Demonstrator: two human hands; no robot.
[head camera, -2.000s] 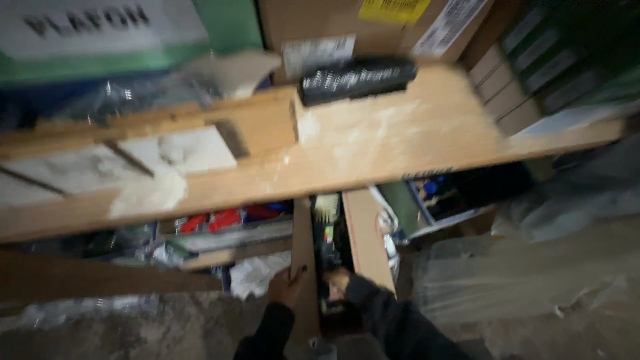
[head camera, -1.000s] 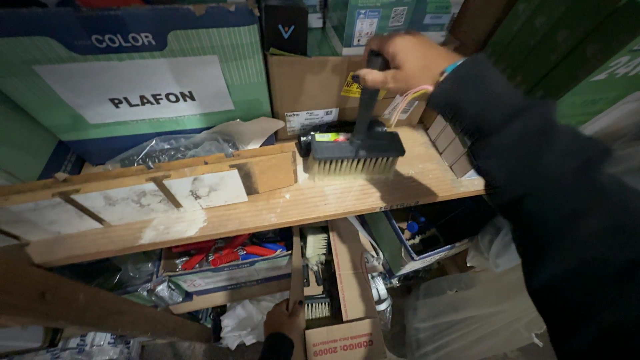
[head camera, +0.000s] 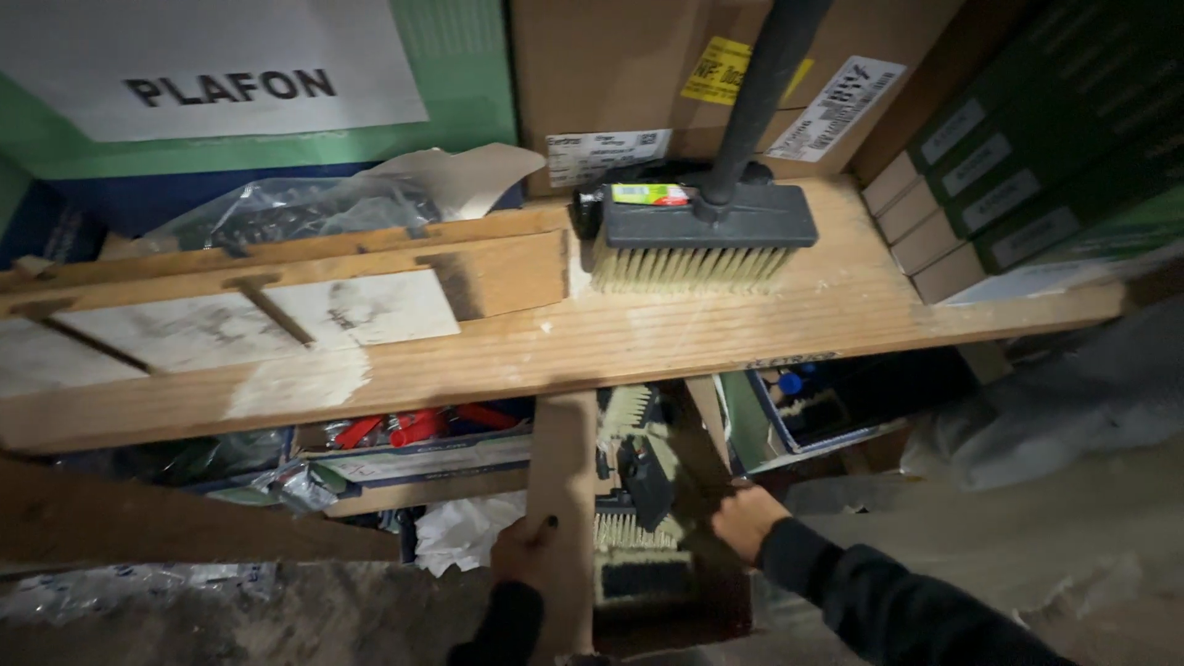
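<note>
An open cardboard box (head camera: 562, 462) holds several block brushes (head camera: 647, 578) with dark backs and pale bristles, below the wooden shelf. My left hand (head camera: 523, 553) grips the left wall of this box, the thumb on its face. On the right side, my right hand (head camera: 747, 520) has its fingers curled at the box's right wall; the fingertips are partly hidden. Above, a large black brush (head camera: 710, 220) with a thick black handle rests bristles down on the shelf, touched by neither hand. Behind it lies a black item (head camera: 588, 211), mostly covered.
The wooden shelf (head camera: 647, 333) spans the view above my hands, bearing a wooden mitre box (head camera: 518, 270), cartons and clear plastic. Below it, a box with red items (head camera: 412, 462) stands left, a dark-filled box (head camera: 795, 449) right. White crumpled paper (head camera: 465, 529) lies left of my left hand.
My right hand held the black brush by its handle over the shelf one second ago; it has let go and moved down to the cardboard box. The brush stands on the shelf.
</note>
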